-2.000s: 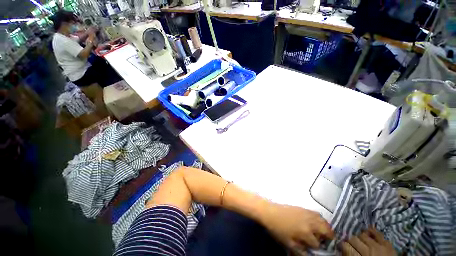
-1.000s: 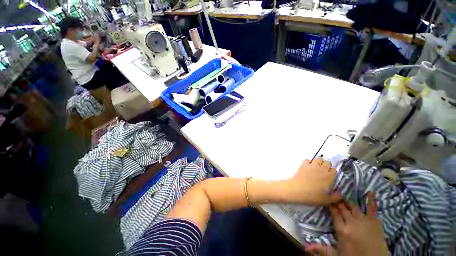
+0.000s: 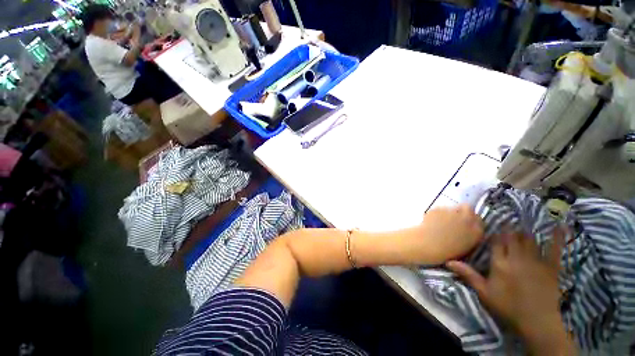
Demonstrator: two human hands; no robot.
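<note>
The grey-blue and white striped garment [image 3: 602, 257] lies bunched on the table at the lower right, under and in front of the cream-white sewing machine head [image 3: 557, 132]. My left hand [image 3: 452, 233] is closed on the garment beside the needle plate [image 3: 466, 182]; its fingertips are hidden. My right hand [image 3: 519, 274] is blurred and lies spread over the garment, close to the left hand, thumb towards it. The needle area is mostly hidden by cloth and the head.
A blue basket [image 3: 240, 111] with tubes, a smartphone [image 3: 313, 115] and a thin cord [image 3: 324, 132] sit at the table's far left. Striped heaps [image 3: 182, 198] lie below table level at left. A person [image 3: 111, 59] sits at another machine.
Both hands have moved from the table's front edge up towards the needle area, with the cloth. The right hand has spread over the garment. The view has tilted down.
</note>
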